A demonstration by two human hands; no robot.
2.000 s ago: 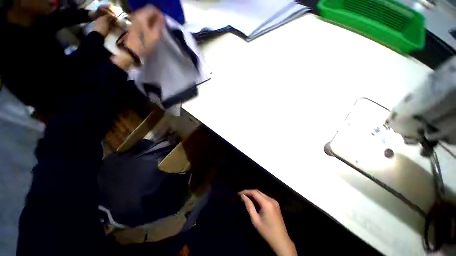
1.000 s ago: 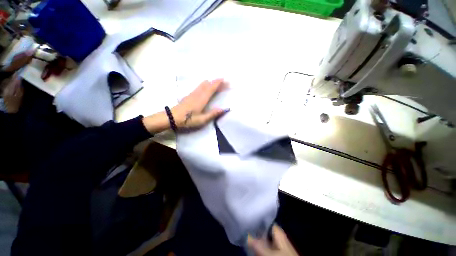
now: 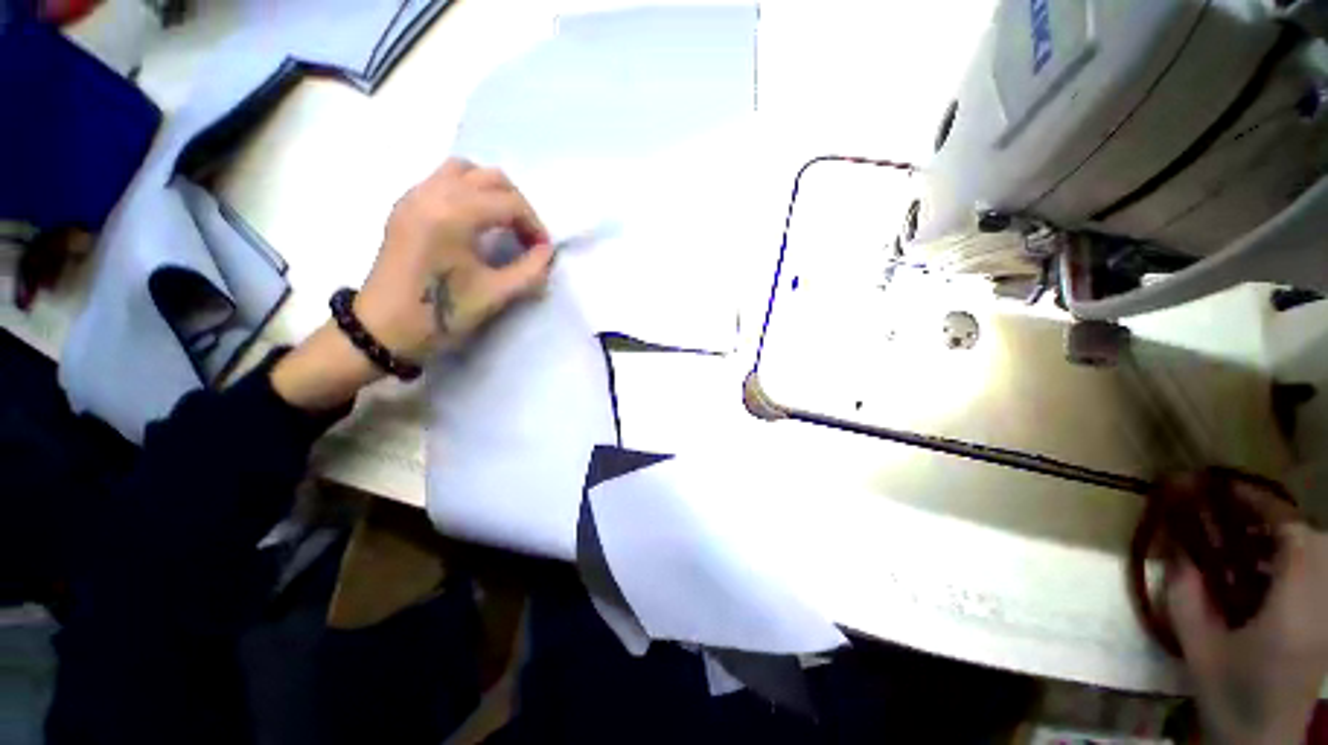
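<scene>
A pale-backed cut panel (image 3: 510, 437) lies left of the needle area and hangs over the table's near edge, with dark face side showing at folded corners. My left hand (image 3: 463, 262) pinches the panel's upper part between thumb and fingers. My right hand (image 3: 1260, 626), blurred and cut off by the frame's lower right, is on the dark red handles of the scissors (image 3: 1216, 546). The blades are blurred and point up and left toward the machine. Whether the fingers are through the loops is hard to tell.
The white sewing machine head (image 3: 1121, 131) stands at upper right, above the needle plate (image 3: 874, 313). Stacked cut panels (image 3: 139, 277) lie at the left, some curled. A blue bin (image 3: 66, 117) is at far left. The table's near edge (image 3: 1005, 655) runs across the lower right.
My left hand has moved from resting flat to pinching the panel, which now lies flatter across the table. My right hand has left the panel's lower end and taken the scissors' handles.
</scene>
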